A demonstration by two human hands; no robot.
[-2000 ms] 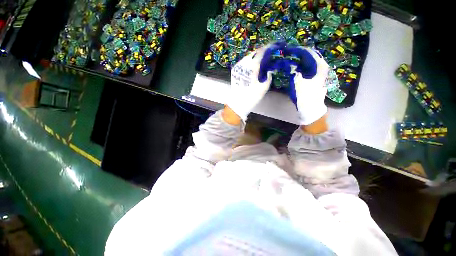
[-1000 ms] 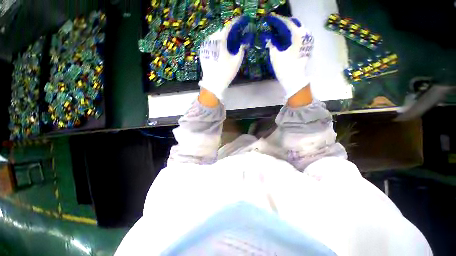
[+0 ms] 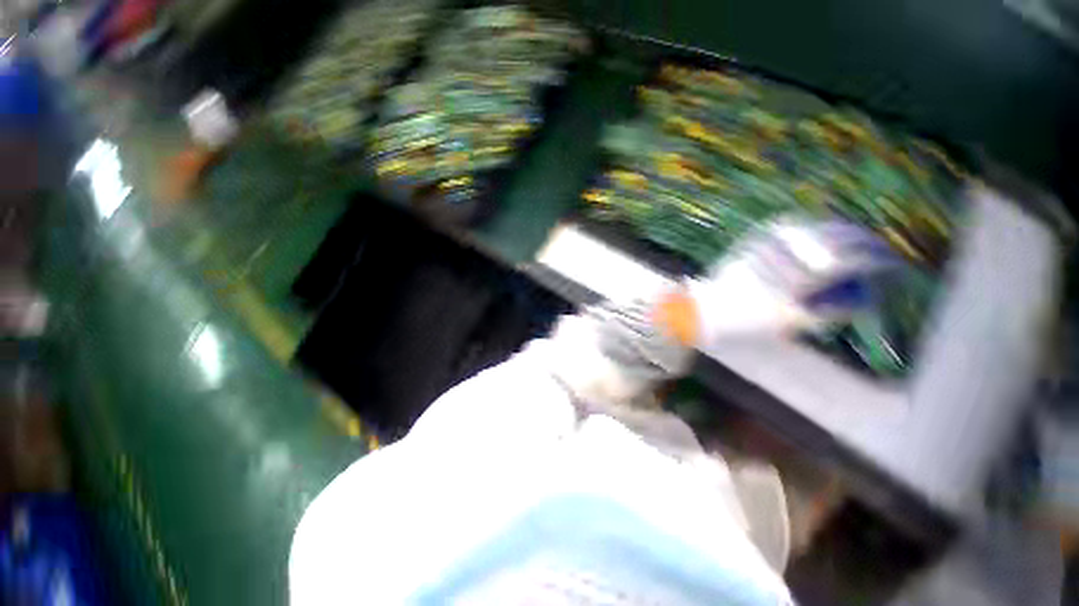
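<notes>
The view is strongly blurred. My left hand (image 3: pixel 793 278), in a white glove with blue fingers, reaches over the front right part of a heap of small green circuit boards (image 3: pixel 734 154) with yellow parts. Its fingertips are smeared, and I cannot tell whether they hold anything. Green board pieces show just below the fingers. The heap lies on a black tray, with a white sheet (image 3: pixel 982 308) under its front and right sides. My right hand is not visible; only a pale sleeve shows low on the right.
Two more heaps of circuit boards, a nearer one (image 3: pixel 479 101) and a farther one (image 3: pixel 349 77), lie to the left on the bench. A large black crate (image 3: pixel 438 308) stands below the bench edge. Green floor (image 3: pixel 178 414) with yellow tape is at the left.
The view has swung left and tilted. The two hands were together over the heap; now only my left hand shows there and my right hand is out of sight.
</notes>
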